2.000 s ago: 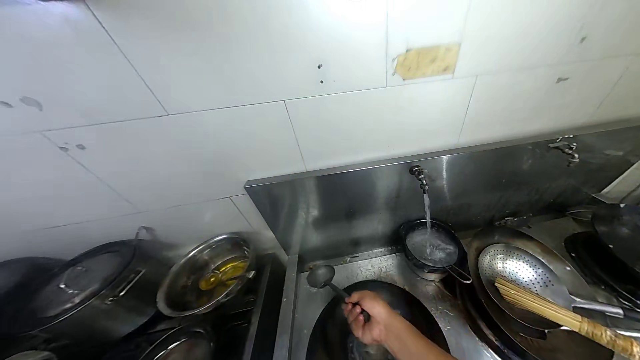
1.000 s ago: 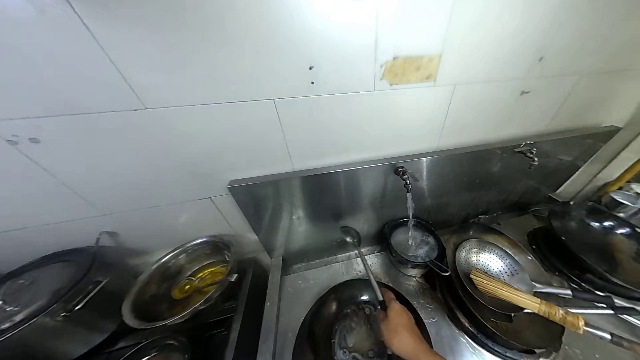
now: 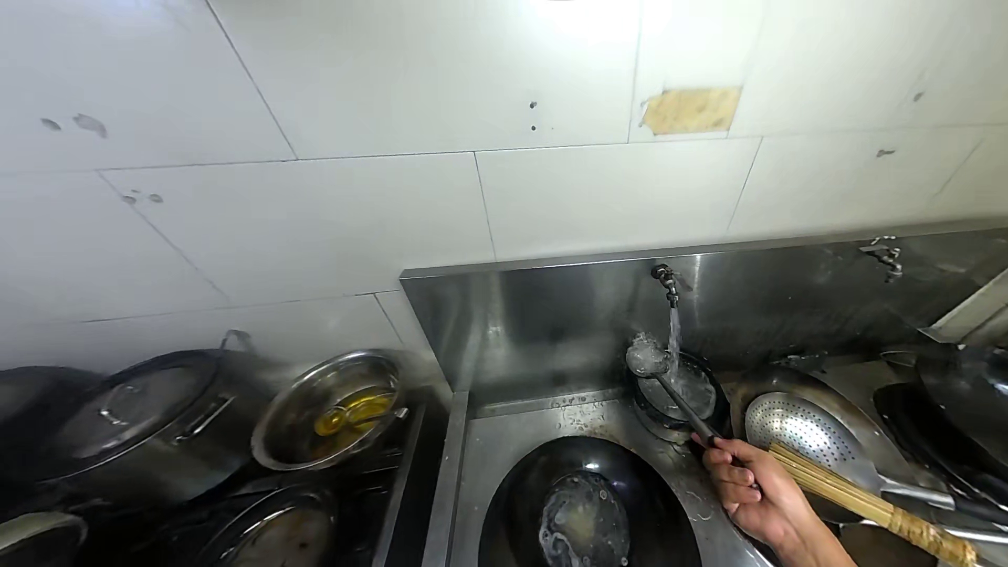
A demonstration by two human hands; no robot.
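My right hand (image 3: 756,488) grips the handle of a metal ladle (image 3: 647,359), whose bowl is beside the running stream of a wall tap (image 3: 666,277), with water splashing up from it. Below the tap stands a dark pot (image 3: 639,409) full of water. A black wok (image 3: 504,504) on the steel counter, left of my hand, holds some cloudy, foamy liquid. Just right of my hand, a bamboo brush (image 3: 835,482) and a perforated skimmer (image 3: 803,429) lie over another wok. My left hand is not in view.
At the left stand a lidded metal pot (image 3: 201,437) and a steel bowl (image 3: 272,417) of yellow oil. A steel splashback (image 3: 535,323) runs behind the counter (image 3: 504,441). A second tap (image 3: 885,256) and more dark woks (image 3: 965,386) are at the right.
The ladle was over the wok's edge and its bowl is now at the tap's stream. My right hand has moved right, away from the wok, still holding the ladle.
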